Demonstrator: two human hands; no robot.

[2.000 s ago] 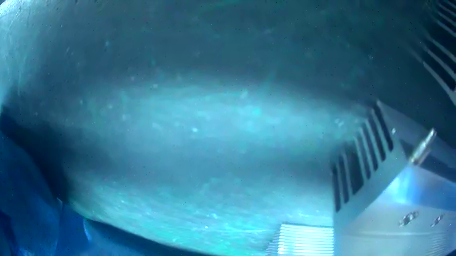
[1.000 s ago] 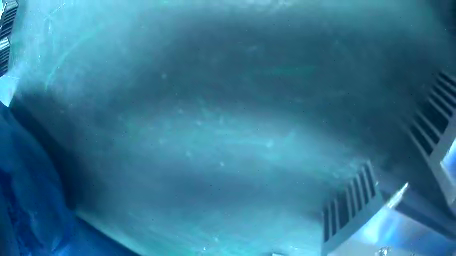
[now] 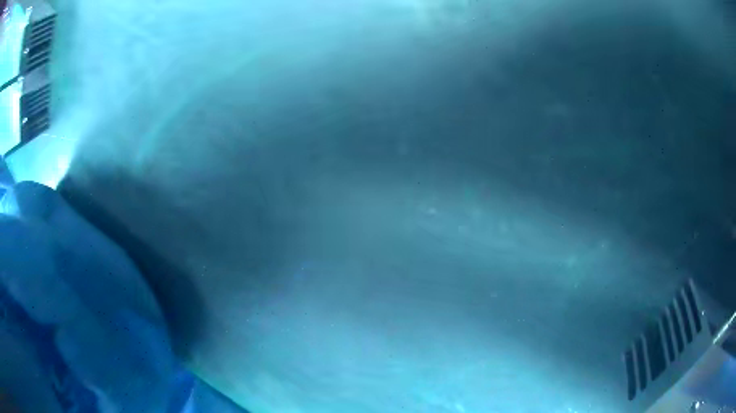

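A silver finned heat sink (image 3: 676, 347) lies at the bottom right, cut off by the picture's edge, with its slotted end showing. At the upper left edge, finned ends of heat sinks (image 3: 37, 44) show one above the other, also cut off. A blue sleeve (image 3: 89, 290) fills the lower left. No hand can be made out; both my left hand and my right hand are out of the picture or hidden.
The blue-green mat (image 3: 363, 266) spreads across the middle, with soft glare and dark shadow bands. A bright whitish patch (image 3: 48, 157) lies just above the sleeve. The picture is blurred.
The view has shifted. The heat sinks at right have slid towards or past the right edge. Finned ends have come into view at upper left, and the blue sleeve reaches further in.
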